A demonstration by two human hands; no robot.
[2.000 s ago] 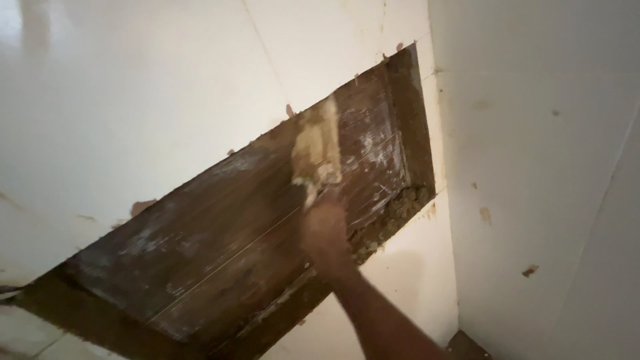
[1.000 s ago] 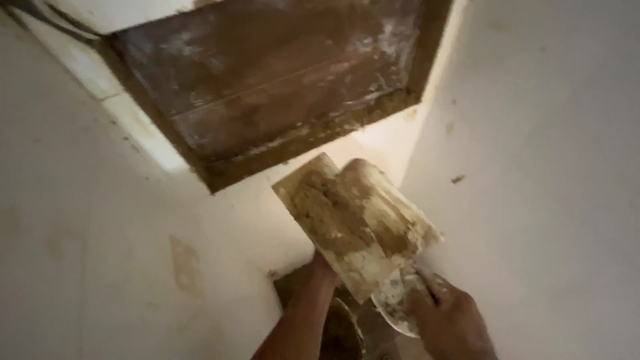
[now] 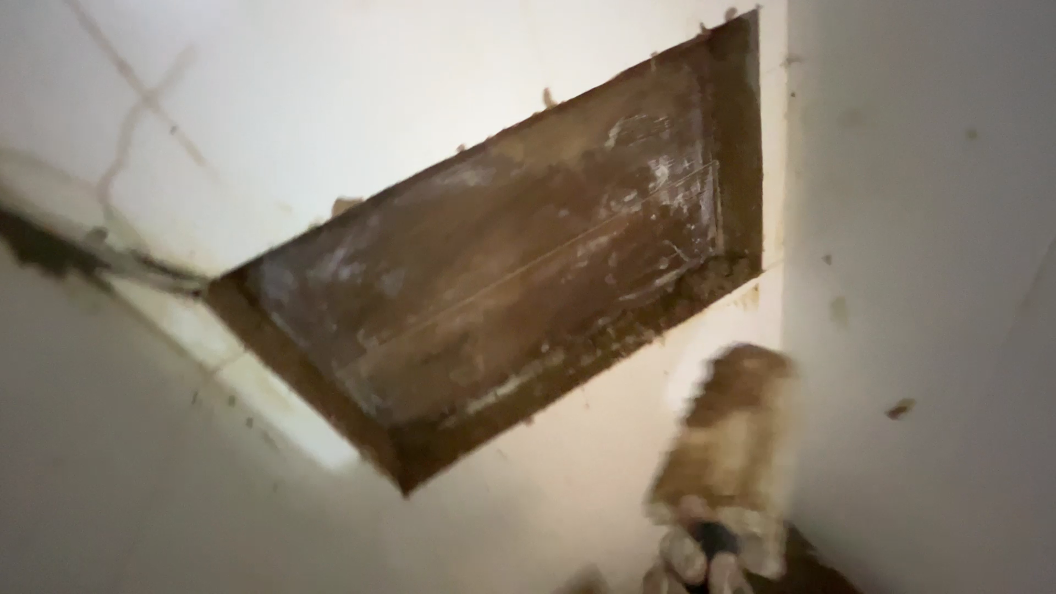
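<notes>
My right hand [image 3: 709,569] is at the bottom edge, right of centre, with its fingers closed round the dark handle of a trowel [image 3: 722,462]. The trowel's broad blade points up, blurred, with brown plaster or mortar on its tip and pale smears lower down. Above and to the left of it lies a rectangular brown recess [image 3: 511,256] in the white surface, with white streaks and a rough lower edge. Blade and recess are apart. My left hand cannot be made out; a small blurred shape [image 3: 587,580] at the bottom edge is too unclear to name.
A pale surface [image 3: 924,247] meets the white one at a corner right of the recess. Dark, ragged damage [image 3: 49,247] runs from the left edge towards the recess. A brown object [image 3: 813,569] shows behind the trowel at the bottom. Small brown bits cling along the recess's upper edge.
Two seconds ago the trowel was over the recess; one second ago it was low, against a flat, plaster-smeared tool near my left hand. Now it stands apart, below the recess. The view has shifted.
</notes>
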